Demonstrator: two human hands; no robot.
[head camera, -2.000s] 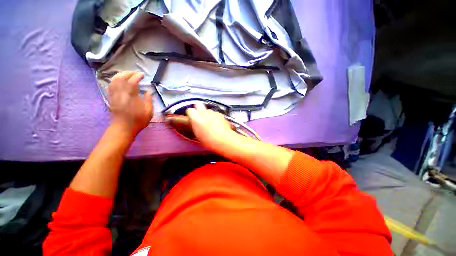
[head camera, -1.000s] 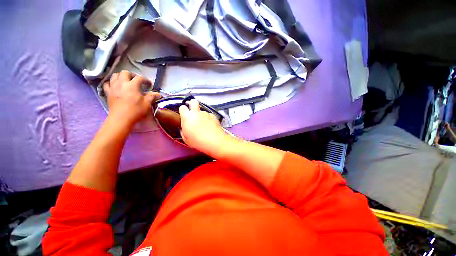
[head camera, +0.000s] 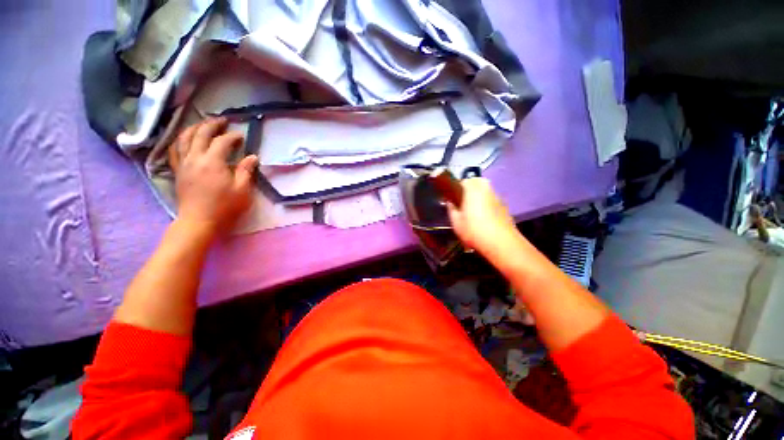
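Note:
A crumpled garment (head camera: 344, 137), pale silver-grey inside with dark strips, lies on the purple cloth-covered table (head camera: 52, 172). A long pale pocket piece (head camera: 352, 155) is outlined by dark strips near the table's front edge. My left hand (head camera: 209, 176) rests on the garment's left part, fingers bent against the fabric. My right hand (head camera: 477, 210) is closed on the handle of the iron (head camera: 427, 206), which is at the garment's lower right, over the table's front edge. The iron is partly hidden by my hand.
A folded white cloth (head camera: 605, 112) lies at the table's right edge. A light blue openwork crate (head camera: 576, 259) is below, to the right. Yellow cord or tubes (head camera: 701, 345) run at the lower right beside a grey covered surface (head camera: 679, 275). Scraps lie on the floor.
The iron in my right hand has moved right along the garment's lower edge, uncovering the dark band there. My left hand stays on the left part. The view has shifted slightly.

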